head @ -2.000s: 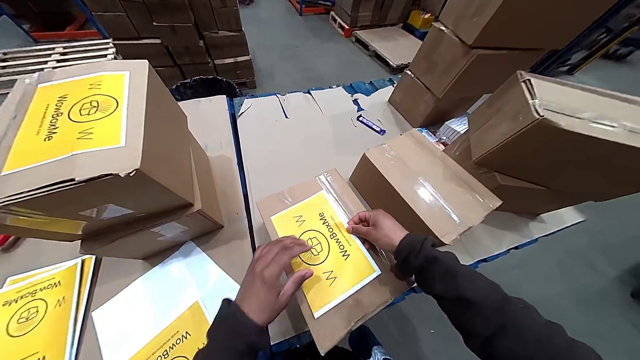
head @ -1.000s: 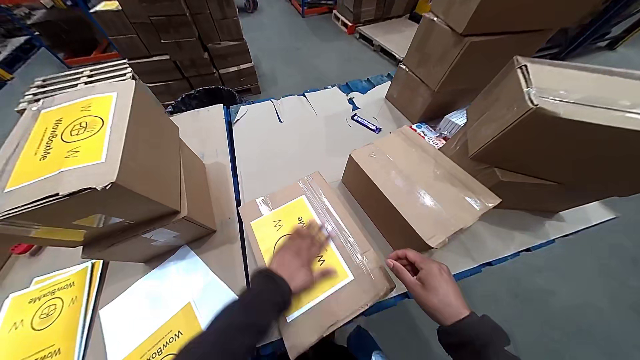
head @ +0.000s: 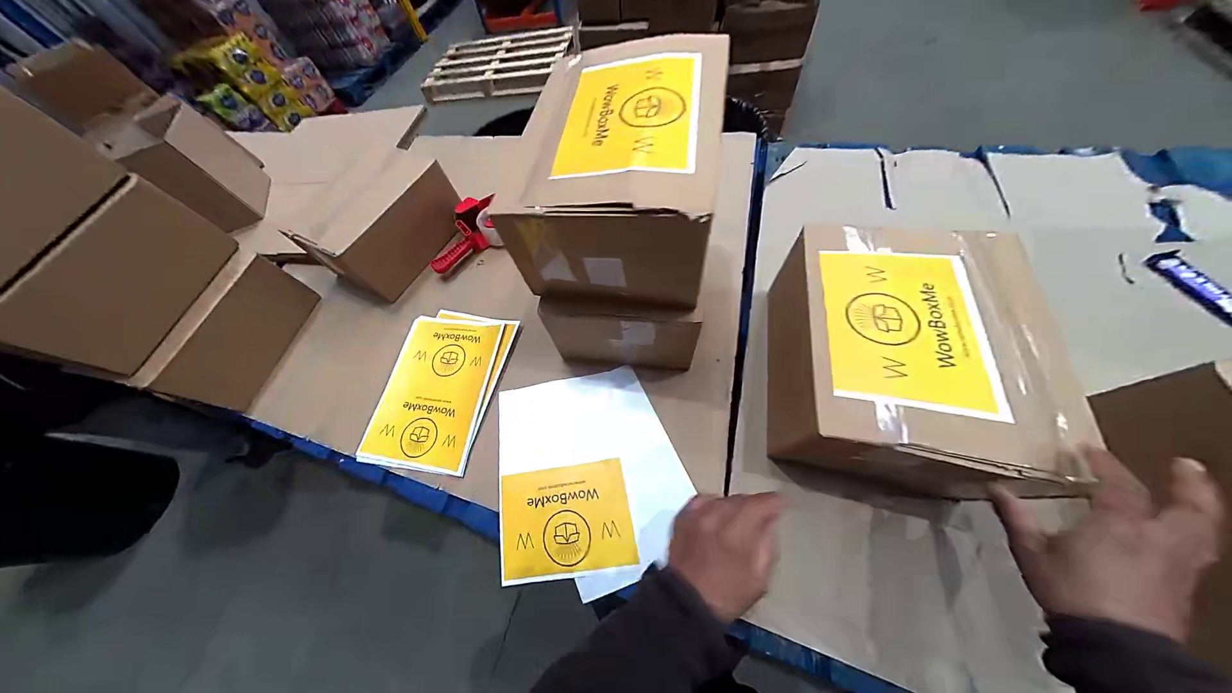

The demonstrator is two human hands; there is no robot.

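Note:
A taped cardboard box (head: 1035, 327) with a yellow printed label (head: 910, 332) on its top lies on the cardboard-covered table, right of the table seam. My right hand (head: 1116, 539) is at its near right corner, fingers spread, the fingertips at the box edge. My left hand (head: 727, 549), blurred, is beside the right edge of white backing sheets (head: 587, 414), one of which carries a yellow label (head: 568, 525); its fingers are partly curled, and whether they pinch a sheet is unclear. Left of these lies a stack of yellow label sheets (head: 433, 395).
Two stacked boxes (head: 606, 241), the upper one labelled, stand behind the sheets. A red tape dispenser (head: 467, 236) lies beside a cardboard box (head: 385, 231). More boxes (head: 115, 269) stand at the left. A purple-wrapped bar (head: 1193, 284) and another box (head: 1169, 423) are at the right.
The view has swung left. My left hand has left the label on the box and is now by the white sheets. My right hand now is at the labelled box's near corner.

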